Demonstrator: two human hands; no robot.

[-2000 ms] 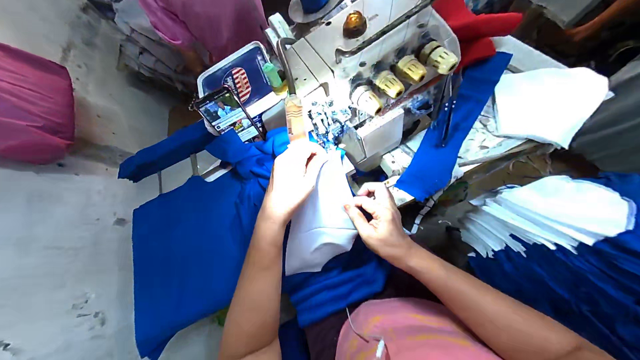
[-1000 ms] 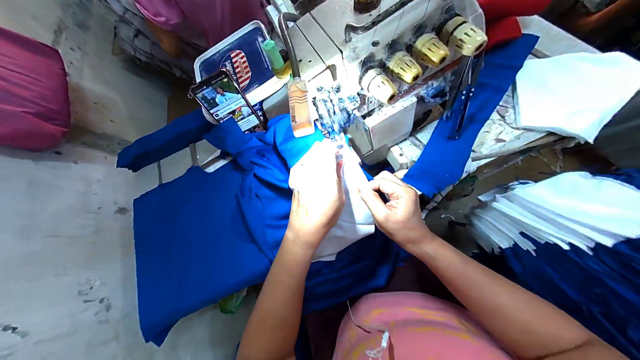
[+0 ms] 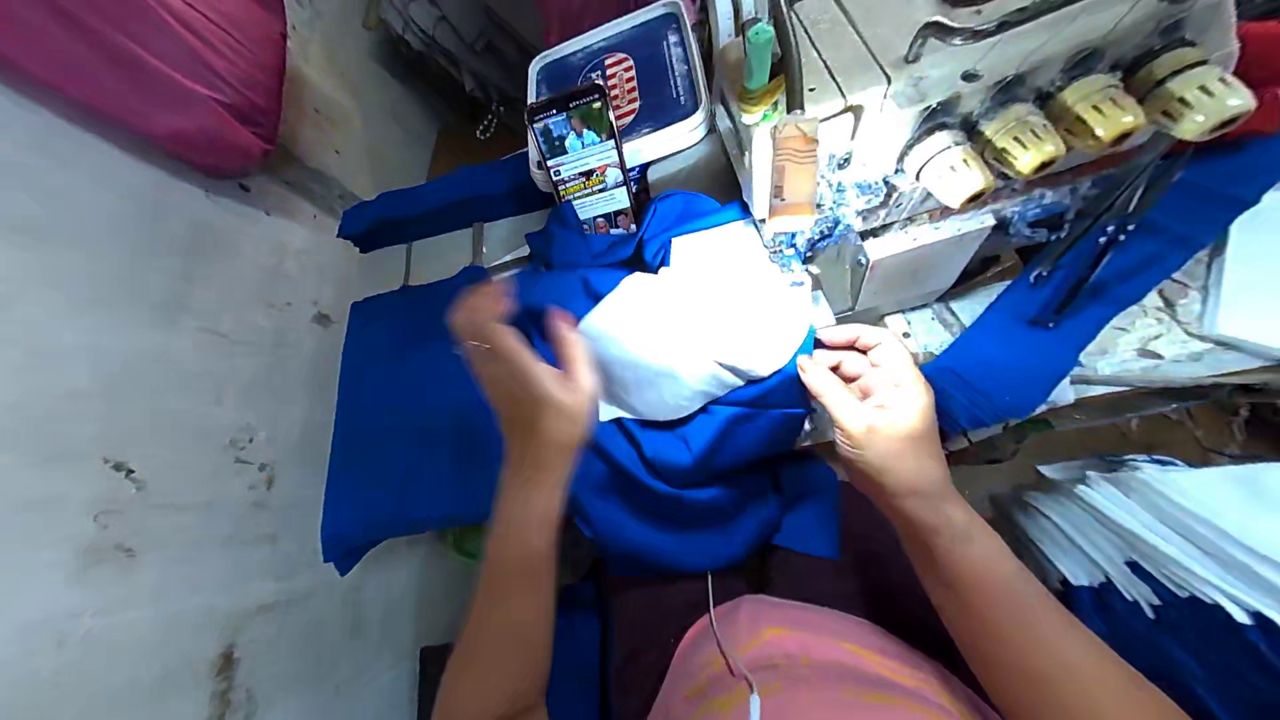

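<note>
A white fabric piece (image 3: 690, 330) lies over bunched blue fabric (image 3: 690, 480) in front of the overlock sewing machine (image 3: 890, 90). Its upper right part reaches the machine's needle area, where lamp glare hides detail. My right hand (image 3: 880, 400) pinches the edge of the blue fabric beside the white piece, just below the machine. My left hand (image 3: 525, 370), blurred, is raised over the blue fabric left of the white piece, fingers apart and holding nothing.
A smartphone (image 3: 585, 160) leans on a lidded plastic tub (image 3: 690, 80) behind the fabric. Black-handled snips (image 3: 1110, 235) lie on a blue strip (image 3: 1040, 340) at right. Stacked white pieces (image 3: 1150, 530) are at lower right, a wall (image 3: 180, 400) at left.
My left hand has let go of the white piece and moved left. The white fabric, earlier narrow between both hands, now lies spread wider over the blue. My right hand stays near the machine.
</note>
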